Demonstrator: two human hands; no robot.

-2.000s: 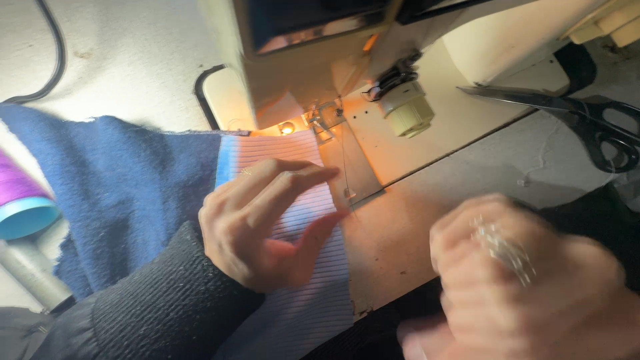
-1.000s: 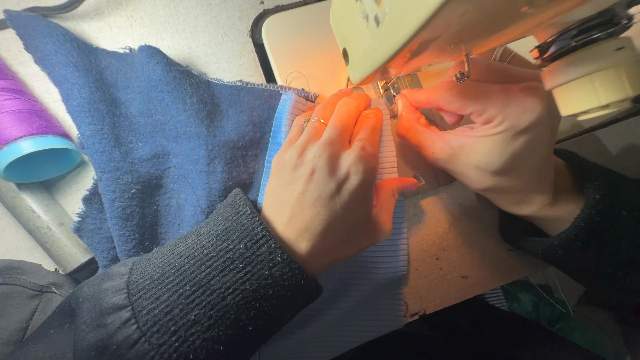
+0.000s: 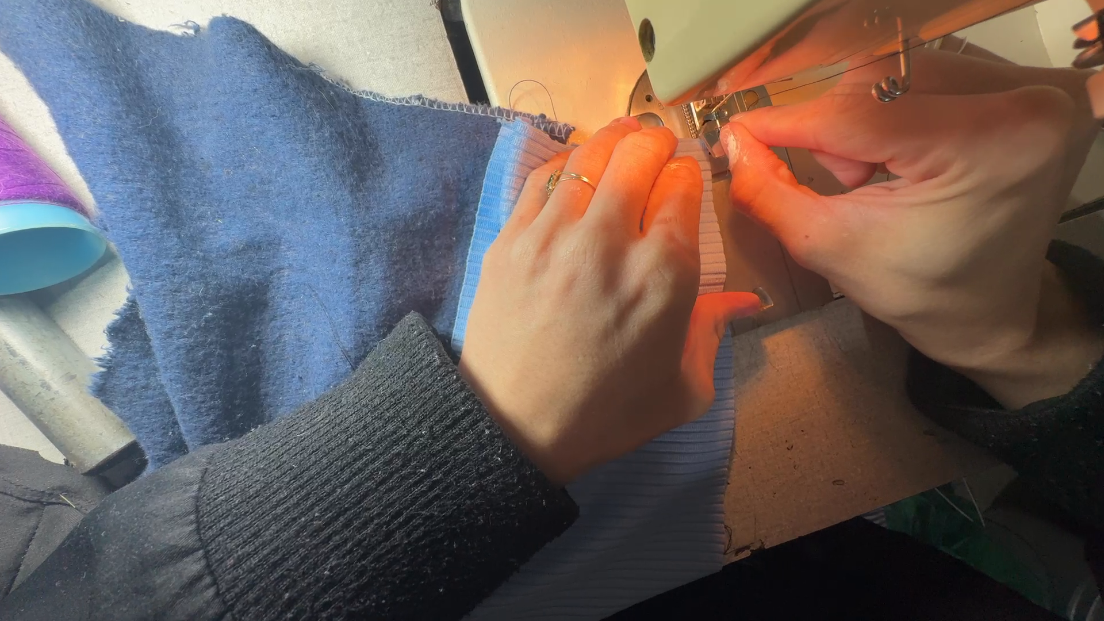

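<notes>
My left hand [image 3: 604,293], a ring on one finger, lies flat with its fingers together on a light ribbed fabric strip [image 3: 655,509]. The strip's bright blue edge meets a blue fleecy fabric [image 3: 285,216], whose top edge carries overlock stitching. Under the lit head of a sewing machine [image 3: 724,43], my right hand [image 3: 906,198] has thumb and index finger pinched close beside the presser foot [image 3: 714,121]. Whether a thread is between those fingertips cannot be told. The needle is hard to make out.
At the left edge stands a cone of purple thread [image 3: 34,172] with a light blue base, near a grey metal tube [image 3: 60,379]. A wire thread guide [image 3: 897,78] hangs over my right hand. The worn table edge [image 3: 828,509] runs below the machine bed.
My right hand, off to the lower right two seconds ago, has come to the presser foot. My left hand went from curled to flat on the ribbed strip. The view has shifted closer.
</notes>
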